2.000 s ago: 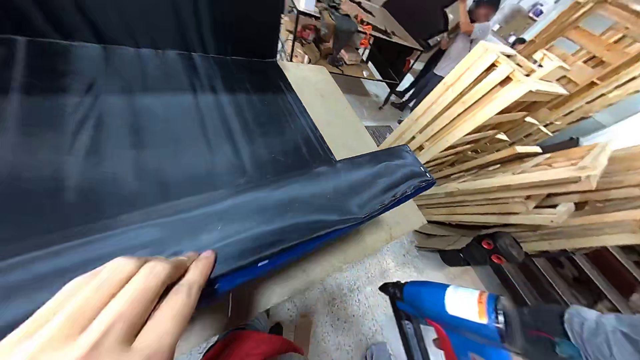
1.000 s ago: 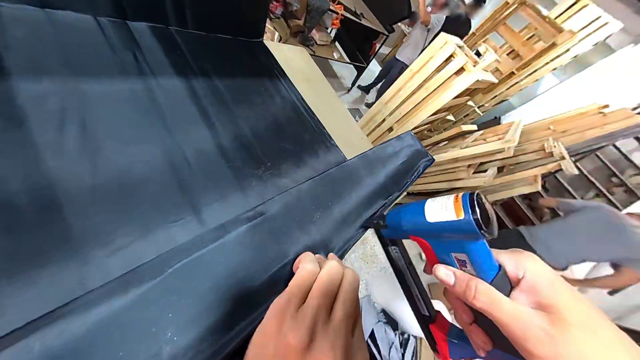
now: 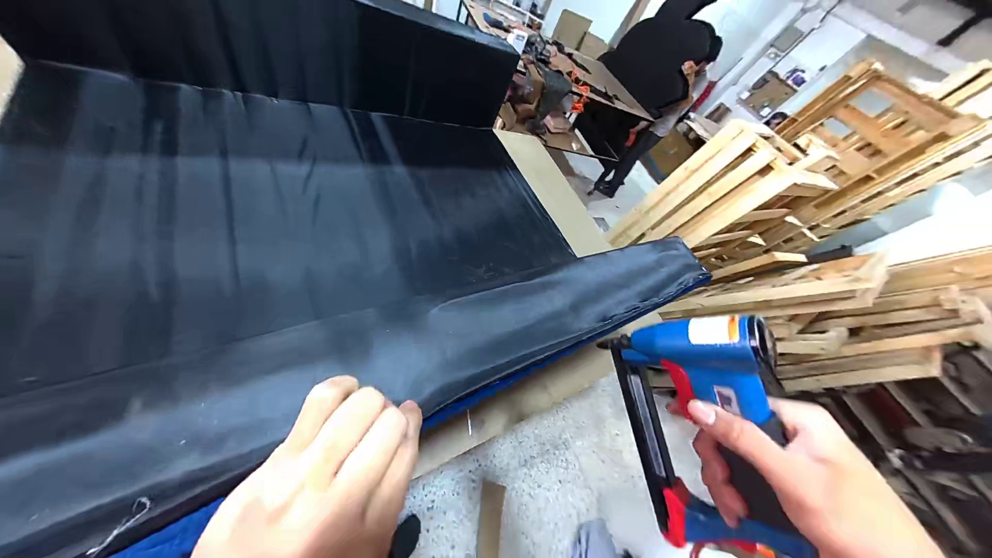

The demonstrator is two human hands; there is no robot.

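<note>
My left hand (image 3: 341, 465) grips the folded front edge of the black fabric (image 3: 480, 325), fingers curled over it. Blue material (image 3: 496, 380) shows beneath that edge, above a pale wooden board (image 3: 542, 380). My right hand (image 3: 775, 465) holds a blue and red pneumatic staple gun (image 3: 697, 349) by its black grip, with its nose close to the outer side of the fabric edge, toward the strip's right end. Whether the nose touches cannot be told. A loose white thread (image 3: 124, 527) lies on the fabric at the lower left.
Wooden frames (image 3: 721, 186) and stacked slats (image 3: 852, 302) stand at the right. A cluttered workbench (image 3: 597, 77) is at the back, with a person (image 3: 659, 124) beside it. A wood strip (image 3: 490, 519) lies on the speckled floor (image 3: 542, 465) below.
The staple gun has moved a little away from the fabric edge compared with one second ago. My left hand still holds the edge. The view has shifted.
</note>
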